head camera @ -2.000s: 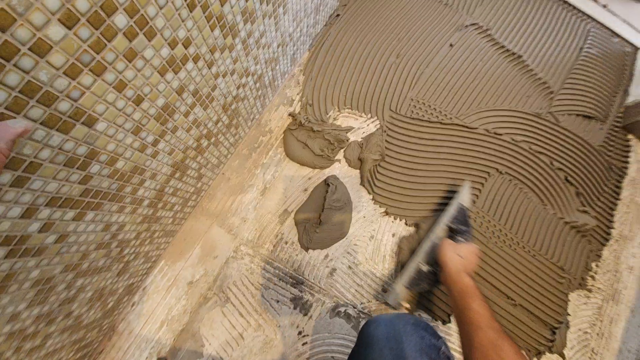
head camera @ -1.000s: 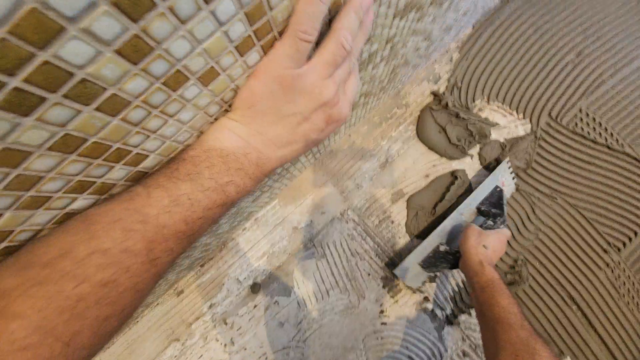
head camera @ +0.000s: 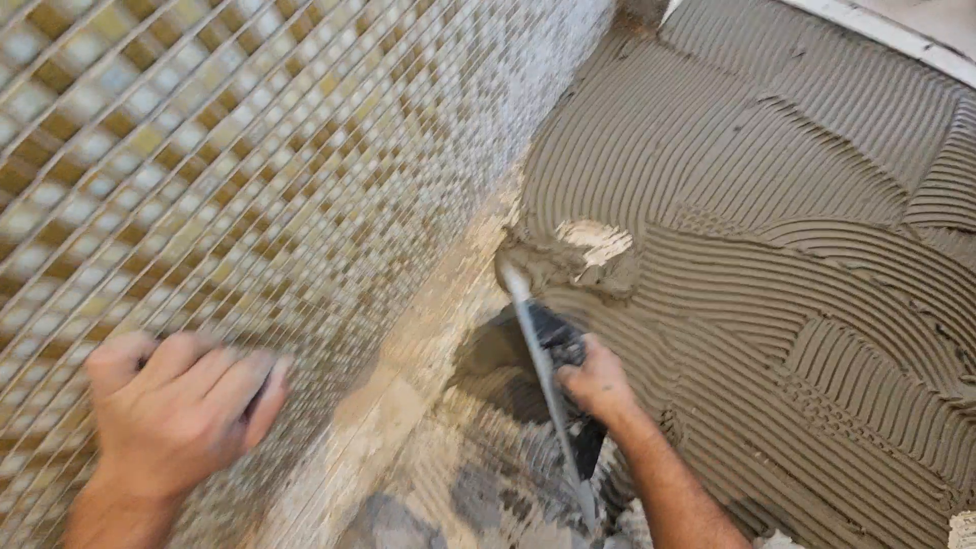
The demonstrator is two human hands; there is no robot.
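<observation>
My right hand (head camera: pixel 602 377) grips the black handle of a notched trowel (head camera: pixel 543 366), its long metal blade tilted over the floor. The blade's upper end touches a smeared patch of grey-brown mortar (head camera: pixel 534 259). Beneath and left of the blade lies more smooth mortar (head camera: pixel 496 354). Combed, ridged mortar (head camera: pixel 762 290) covers the floor to the right. My left hand (head camera: pixel 183 404) is at the mosaic-tiled wall (head camera: pixel 229 191), fingers curled; whether it holds anything or rests on the tiles, I cannot tell.
A bare strip of pale floor (head camera: pixel 412 343) runs along the wall's foot. At the bottom, older ridged grey residue (head camera: pixel 488 473) marks the floor. A white edge (head camera: pixel 900 38) bounds the mortar at the top right. A small pale patch (head camera: pixel 598 240) shows through the mortar.
The trowel has passed over the mortar lumps, which are now smeared. My left hand, spread on the wall a second ago, is now curled. The view has shifted right.
</observation>
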